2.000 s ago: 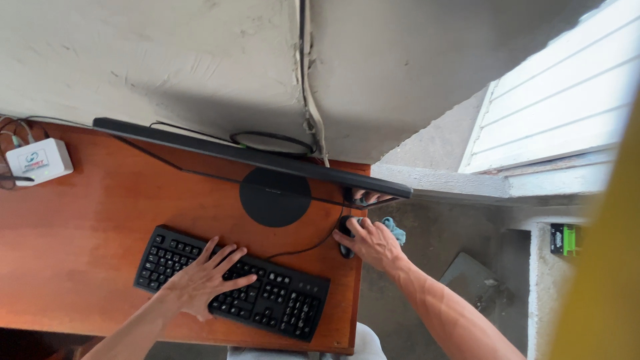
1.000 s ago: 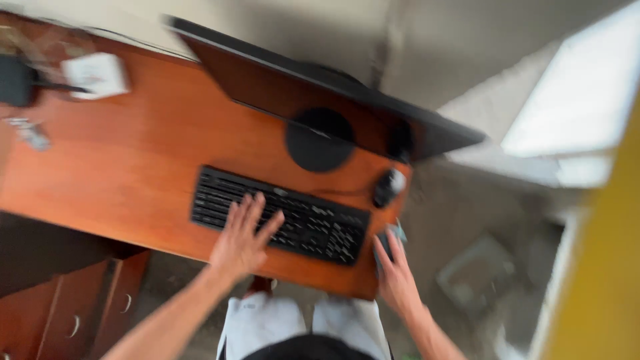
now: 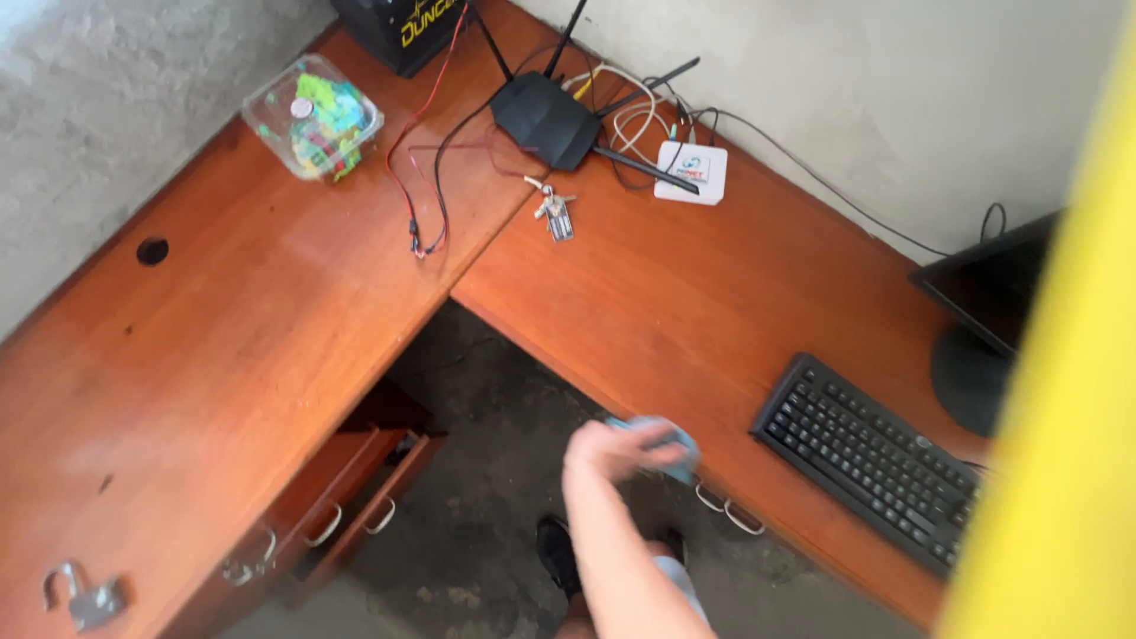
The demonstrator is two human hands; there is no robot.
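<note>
My right hand (image 3: 626, 451) is blurred, at the front edge of the right-hand wooden desk, with its fingers closed on a light-blue cloth (image 3: 679, 453). The forearm comes up from the bottom of the view. My left hand is not in view. To the right of the cloth, a black computer keyboard (image 3: 870, 461) lies slanted on the desk. Behind the keyboard stands a black monitor (image 3: 994, 284) on a round base, partly hidden by a yellow blur.
A black router (image 3: 546, 120), a white box (image 3: 692, 173), cables and keys (image 3: 556, 217) lie near the desks' corner. The left desk (image 3: 222, 355) holds a clear plastic container (image 3: 311, 115), a black box (image 3: 404, 35) and an open padlock (image 3: 89, 599). Drawers (image 3: 355, 506) stand partly pulled out below.
The view has swung far left. My right hand, earlier on the mouse and then beside the desk's right end, now holds the blue cloth. My left hand, earlier on the keyboard, has left the view.
</note>
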